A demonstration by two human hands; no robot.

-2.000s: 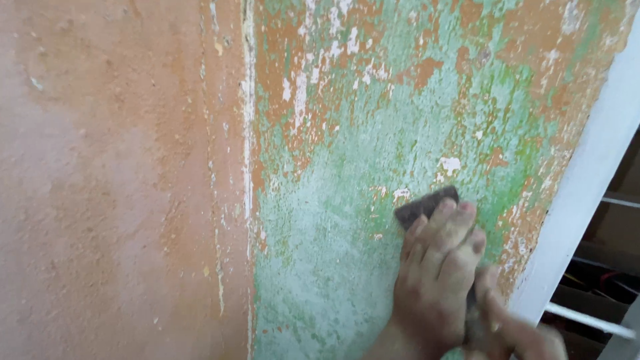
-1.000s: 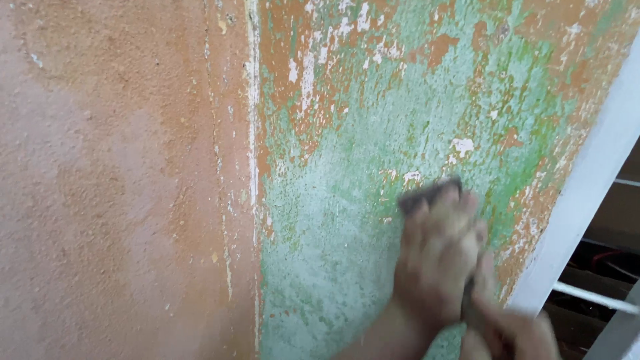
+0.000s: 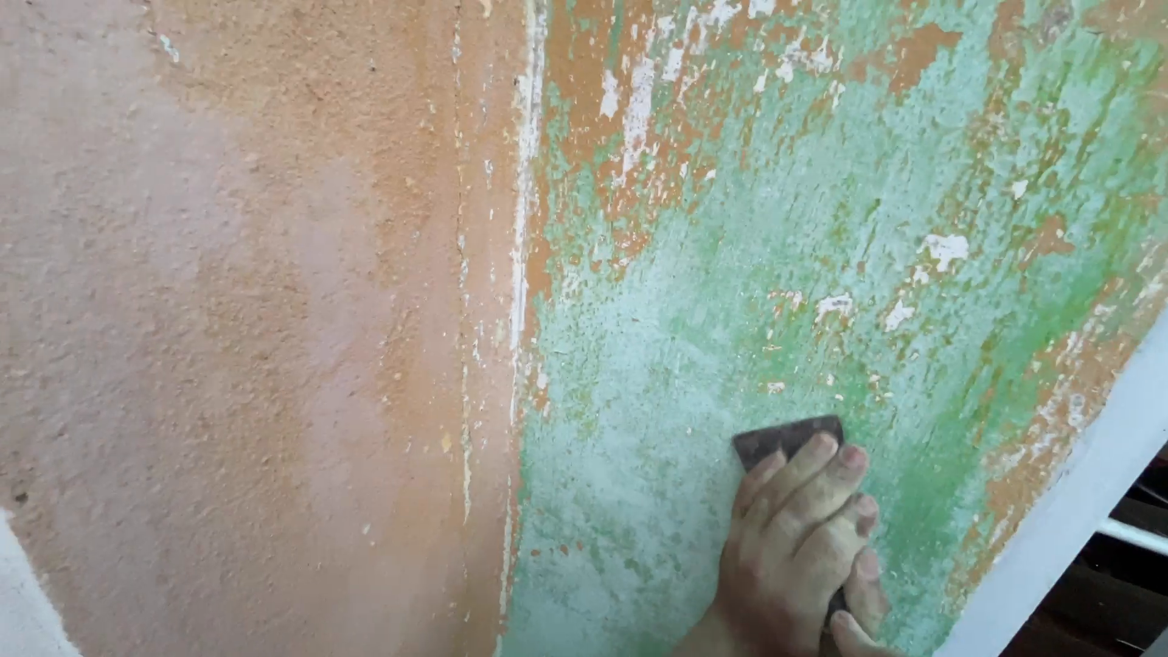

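A dark flat scraper blade (image 3: pixel 790 440) lies against the green painted wall (image 3: pixel 639 474), low and right of the middle. My left hand (image 3: pixel 794 538) presses its fingers on the blade just behind the edge. Below it, at the bottom border, my right hand (image 3: pixel 862 625) is closed around the tool's dark handle, most of it hidden by the fingers. Flaked patches of orange and white (image 3: pixel 944 249) show through the green paint above the blade.
A rough pinkish-orange wall (image 3: pixel 274 319) meets the green one at a vertical corner (image 3: pixel 525 201). At right runs a white frame edge (image 3: pixel 1058 529), with a dark space and a white bar (image 3: pixel 1131 535) beyond it. A pale edge shows at bottom left.
Both hands and the scraper have moved down the green wall. Earlier the blade was close to the small white bare patches; now it is below them.
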